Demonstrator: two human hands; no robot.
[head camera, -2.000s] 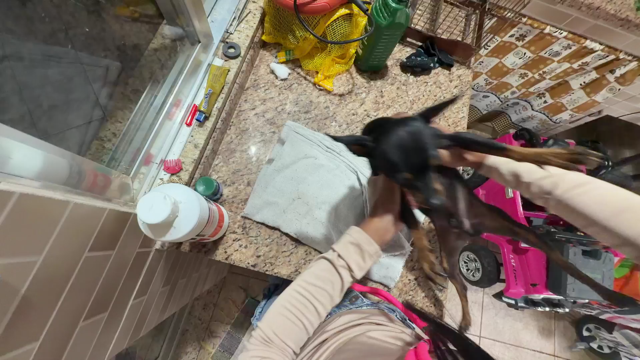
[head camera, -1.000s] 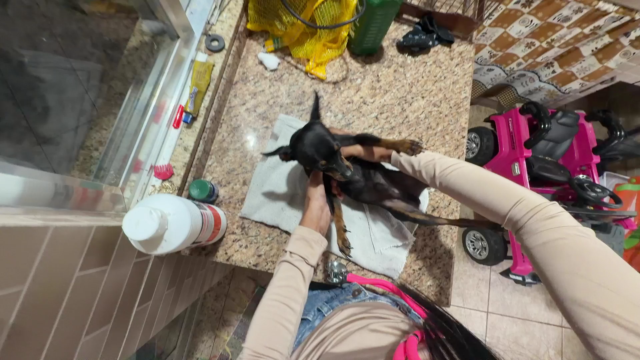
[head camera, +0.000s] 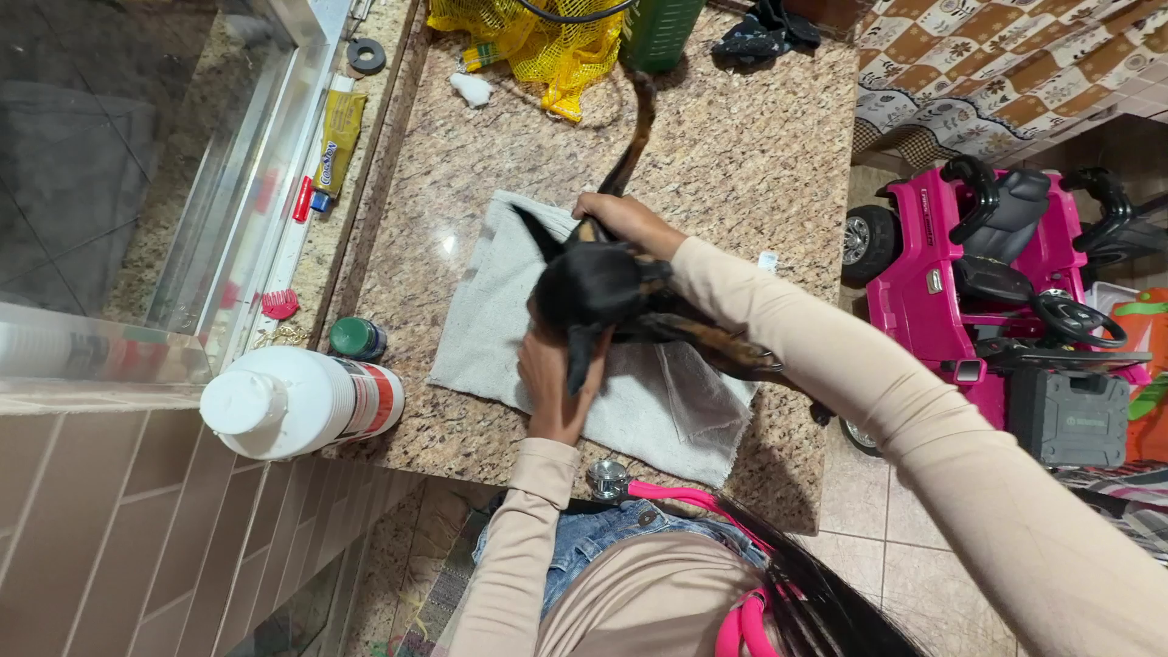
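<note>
A small black-and-tan dog (head camera: 589, 287) is on a light grey cloth (head camera: 493, 274) spread over the granite counter. My left hand (head camera: 558, 374) grips the dog at the side of its head and neck, below one ear. My right hand (head camera: 630, 222) holds the dog's far side near its chest, by a foreleg stretched toward the green container; its fingers are partly hidden. The pink stethoscope (head camera: 675, 493) hangs at my front, its metal chest piece (head camera: 609, 478) by the counter edge.
Left of the cloth stand a large white bottle (head camera: 301, 401) and a small green-capped jar (head camera: 357, 338). A yellow tube (head camera: 339, 141) lies on the sill. Yellow mesh (head camera: 566, 55), a green container (head camera: 662, 32) and dark cloth (head camera: 765, 35) lie beyond. A pink toy car (head camera: 985, 274) stands right.
My hands have brought the dog from the counter's right side onto the cloth. Since a second ago its head has turned to face right, and one foreleg now reaches toward the green container.
</note>
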